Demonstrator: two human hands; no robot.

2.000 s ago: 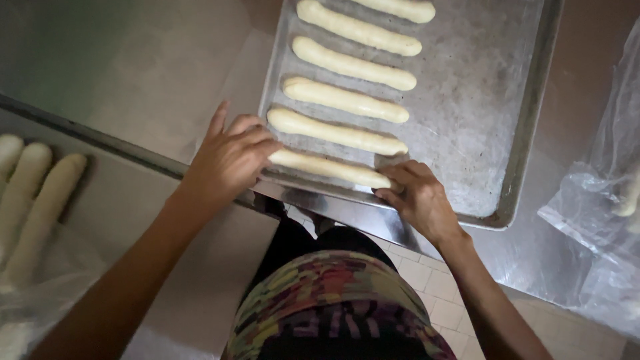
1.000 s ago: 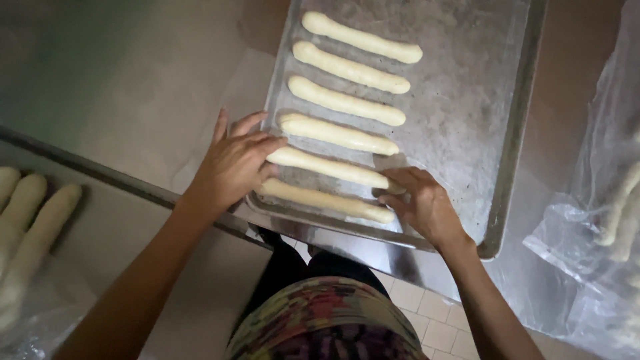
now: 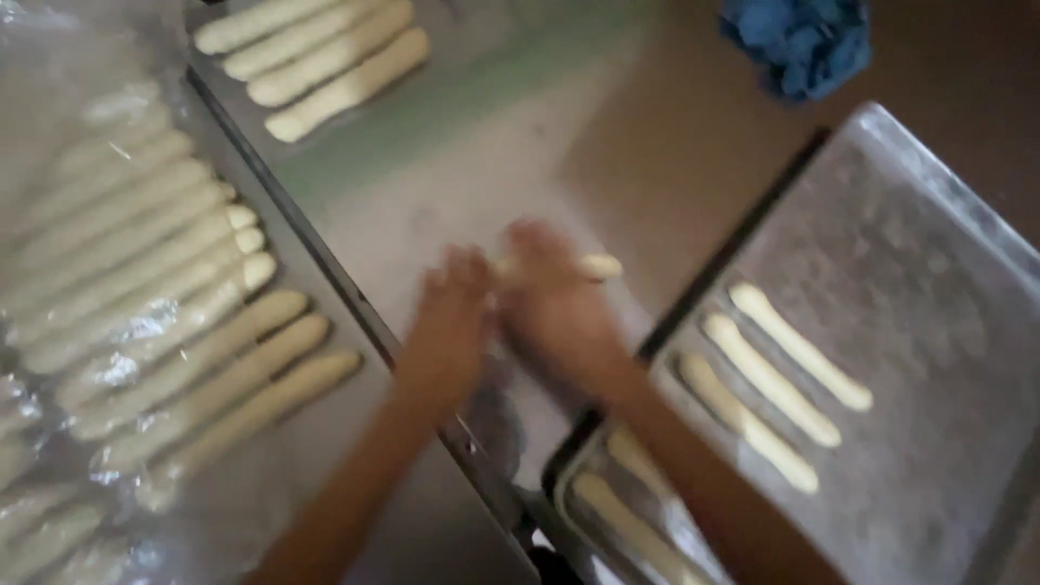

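On the work surface between two trays, my right hand lies palm down over a dough stick, whose end shows beyond the fingers. Close beside it at the left, my left hand is also palm down, near or on the same stick; blur hides whether it touches the dough. Neither hand's fingers are seen closed round anything. To the right, a metal baking tray holds several dough sticks in a slanted row, some partly behind my right forearm.
At left, long dough rolls lie on a flat surface, many under clear plastic film. Several more rolls lie at the upper left. A crumpled blue cloth sits at the top right, behind the tray. A dark edge runs beside the left rolls.
Both hands have left the sticks on the tray and are now together over a dough stick on the work surface. The view has swung far to the left.
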